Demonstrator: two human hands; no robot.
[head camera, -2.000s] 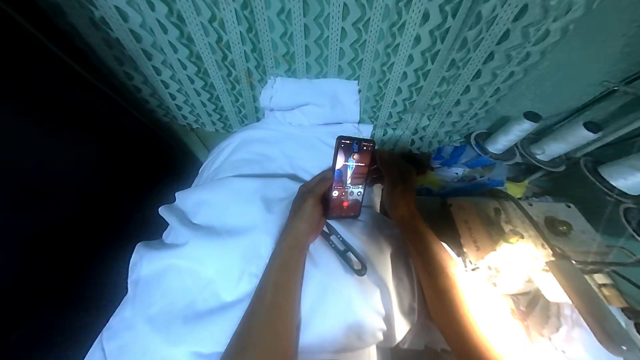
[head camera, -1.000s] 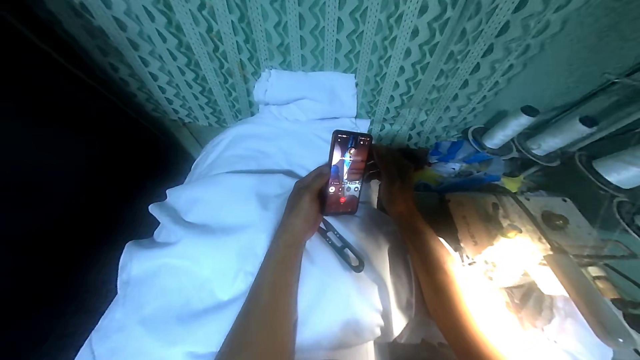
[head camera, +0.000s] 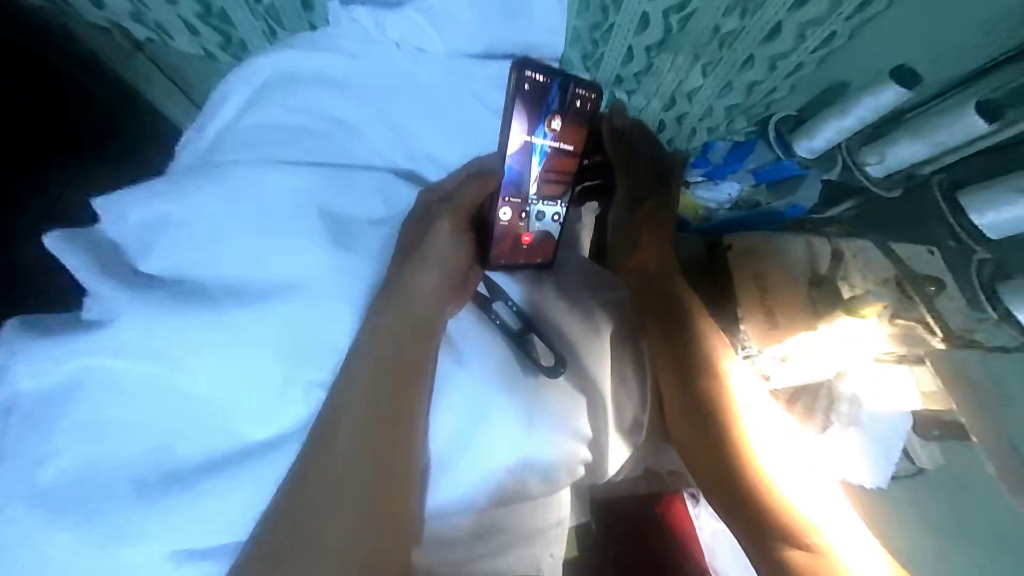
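A smartphone (head camera: 544, 164) with a lit screen is held upright by my left hand (head camera: 448, 232), which wraps its left edge and lower back. Close to the phone's right side is my right hand (head camera: 640, 180), in shadow; whether its fingers touch the phone or hold anything cannot be told. Dark thread snips (head camera: 524, 332) lie just below the phone on white cloth (head camera: 240, 320), their upper end near the heel of my left hand. The cloth spreads in loose folds under both forearms.
At the right, a sewing machine (head camera: 784, 280) stands under a bright light. Several white thread cones (head camera: 852, 112) are on stands at the upper right. Beside the machine lies a blue and white plastic bag (head camera: 748, 180). Green patterned lace fabric (head camera: 720, 64) hangs behind.
The view has moved closer and lower over the cloth. My left hand keeps hold of the phone, and my right hand stays beside it.
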